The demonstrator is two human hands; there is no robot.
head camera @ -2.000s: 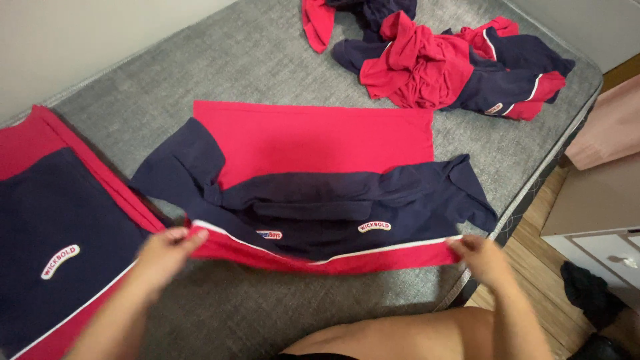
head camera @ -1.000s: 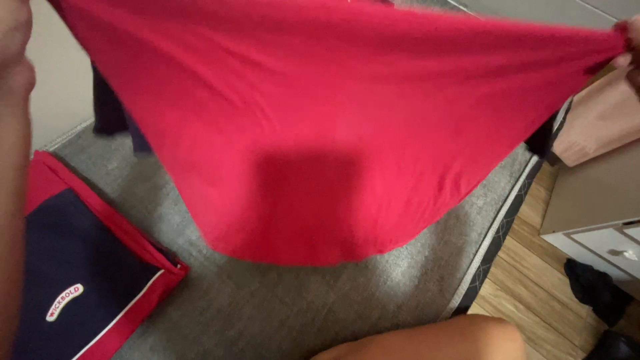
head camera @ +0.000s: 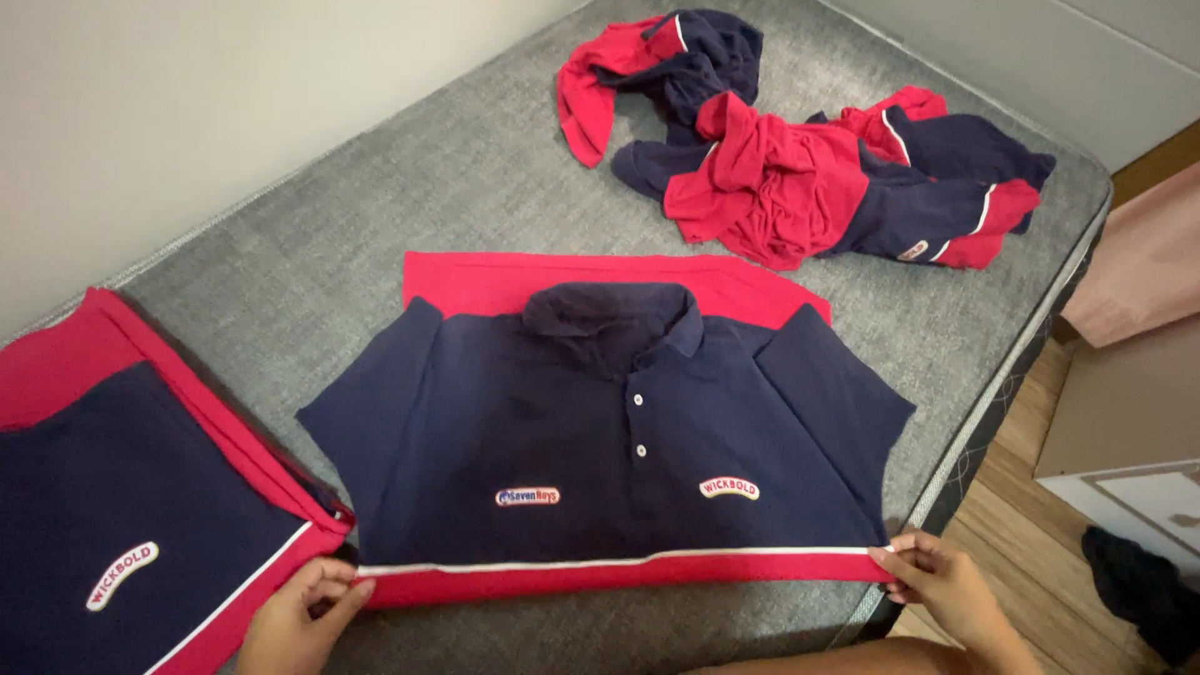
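Observation:
A navy and red polo shirt lies folded on the grey mattress, its navy collar and two white buttons facing up. Its sleeves lie at both sides, and a red part shows behind the collar. My left hand pinches the near left corner at the red band below the white piping. The near right corner is between the thumb and fingers of my right hand. Two embroidered patches with writing sit on the shirt's front.
Folded matching shirts lie at the left, close to my left hand. Crumpled navy and red shirts are heaped at the far side of the mattress. To the right are a drawer unit, a pink cloth and a dark cloth on the wood floor.
The shirt, held up and stretched between my raised hands a second ago, now lies on the mattress with its collar and buttoned front showing. My hands have come down with its near corners.

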